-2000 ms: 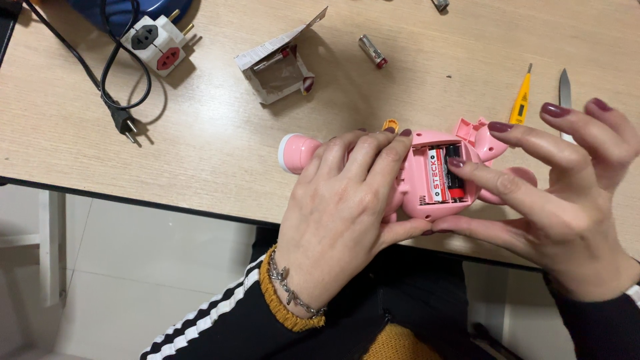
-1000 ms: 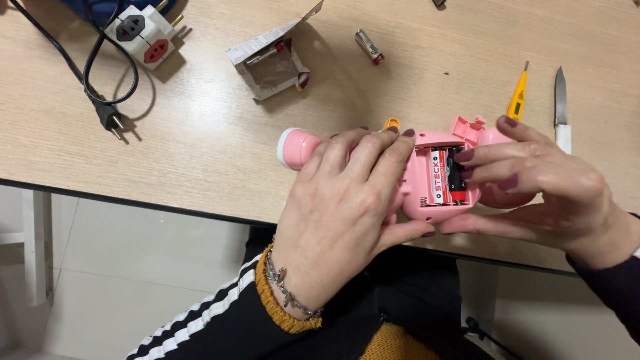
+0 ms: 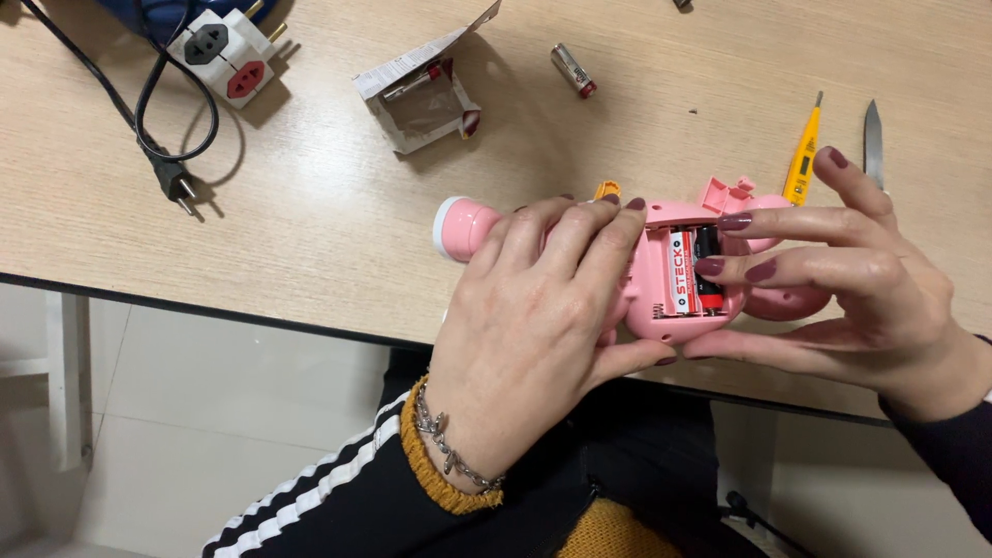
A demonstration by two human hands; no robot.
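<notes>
A pink plastic toy (image 3: pixel 651 325) lies on the table near its front edge, its battery compartment facing up. My left hand (image 3: pixel 535 294) wraps over the toy's left part and holds it, hiding much of it. Inside the compartment a white and red Steck battery (image 3: pixel 682 271) sits beside a black and red battery (image 3: pixel 708 298); a bare spring shows at the lower left. My right hand (image 3: pixel 845 271) has fingertips on the black battery and the compartment's right edge, with its thumb by the toy's lower side. A small pink plastic piece (image 3: pixel 725 195) is at the toy's upper edge.
Behind the toy lie a loose battery (image 3: pixel 573 70) and an opened cardboard package (image 3: pixel 426 139) with a battery inside. A yellow voltage tester screwdriver (image 3: pixel 804 159) and a knife (image 3: pixel 873 143) are at the right. A white plug adapter (image 3: pixel 225 58) and black power cord (image 3: pixel 167 167) occupy the far left.
My right hand's fingers have shifted over the compartment, and its index finger is now raised less than two seconds ago. My left hand stays on the toy. Both batteries were in the compartment before.
</notes>
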